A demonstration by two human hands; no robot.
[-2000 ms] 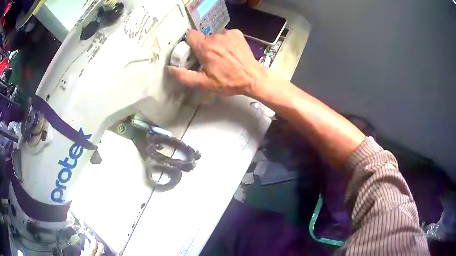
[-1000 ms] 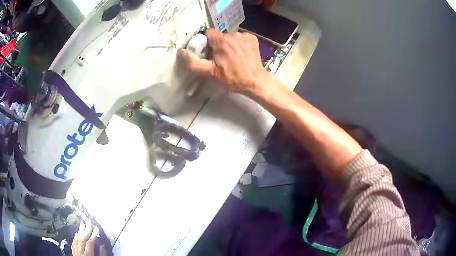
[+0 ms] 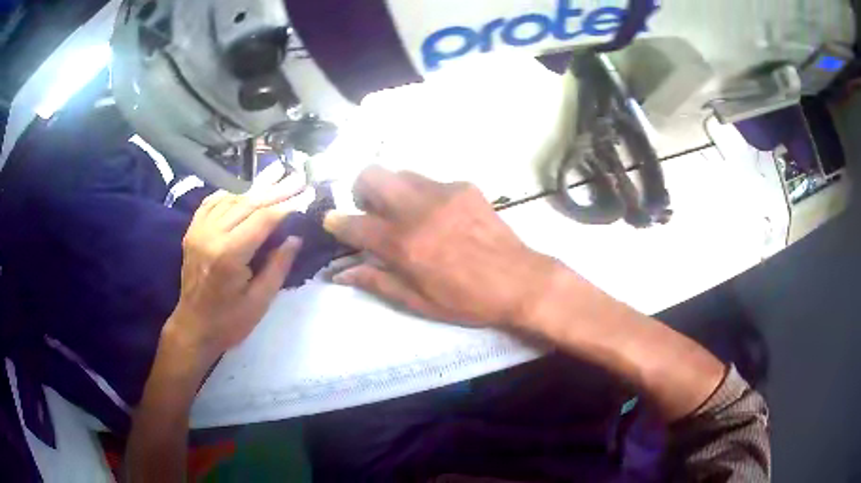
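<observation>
A dark navy garment with narrow white trim lies left of and under the needle area of the white sewing machine head. My left hand lies on the cloth just in front of the needle area, fingers pressing its edge. My right hand is right of it, fingers spread and slightly blurred, fingertips at the cloth's right edge. Whether the right fingers grip the cloth is unclear. The glare hides the presser foot and needle tip.
Dark-handled scissors lie under the machine arm. The control panel with a small blue light is at the upper right. A printed ruler runs along the table's front edge. A grey wall is at the right.
The view has swung left to the needle area. My right hand has let go of the round knob and moved to the cloth. My left hand now shows fully on the garment.
</observation>
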